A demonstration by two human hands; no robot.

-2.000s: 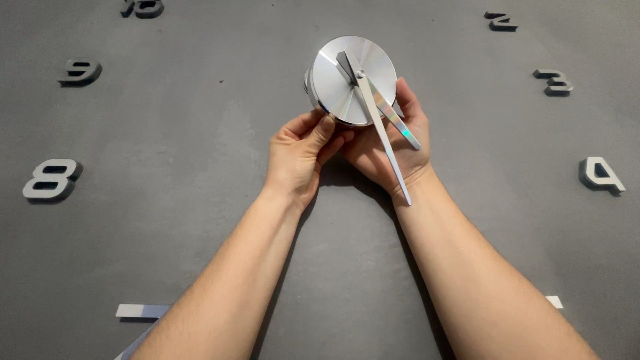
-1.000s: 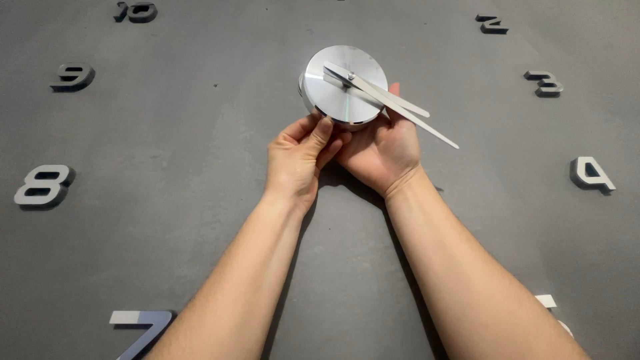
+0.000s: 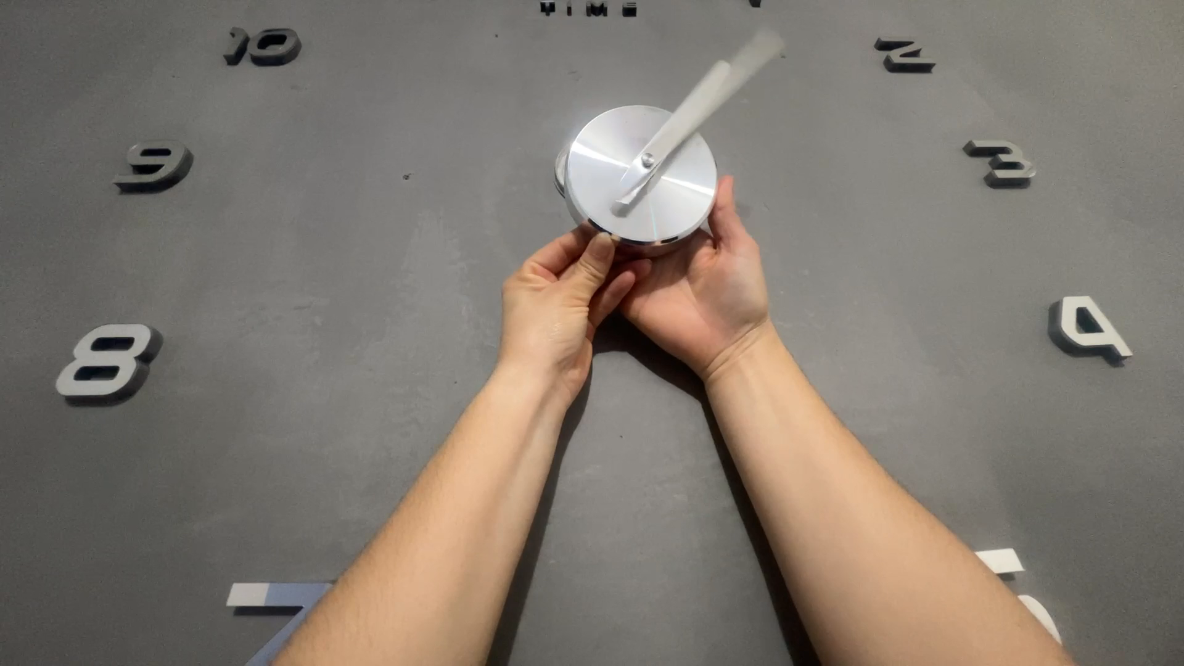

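A round brushed-metal clock centre (image 3: 680, 190) is at the upper middle, in front of a grey wall. Two pale clock hands (image 3: 689, 116) on its hub point up and to the right, their tips blurred. My left hand (image 3: 560, 301) pinches the disc's lower left rim between thumb and fingers. Cupped under the lower right side is my right hand (image 3: 708, 291), its thumb along the rim and its palm turned up. Both hands hold the clock centre from below. What lies behind the disc is mostly hidden.
Raised numerals stand around on the grey wall (image 3: 416, 416): an 8 (image 3: 139, 356), a 9 (image 3: 171, 166) and a 10 (image 3: 275, 46) at left, a 4 (image 3: 1078, 326), a 3 (image 3: 1008, 169) and a 2 (image 3: 905, 57) at right. My forearms partly cover the lower numerals.
The clock hands have swung from pointing down and right, through lower right, to upper right. Both my hands have kept their hold on the clock centre.
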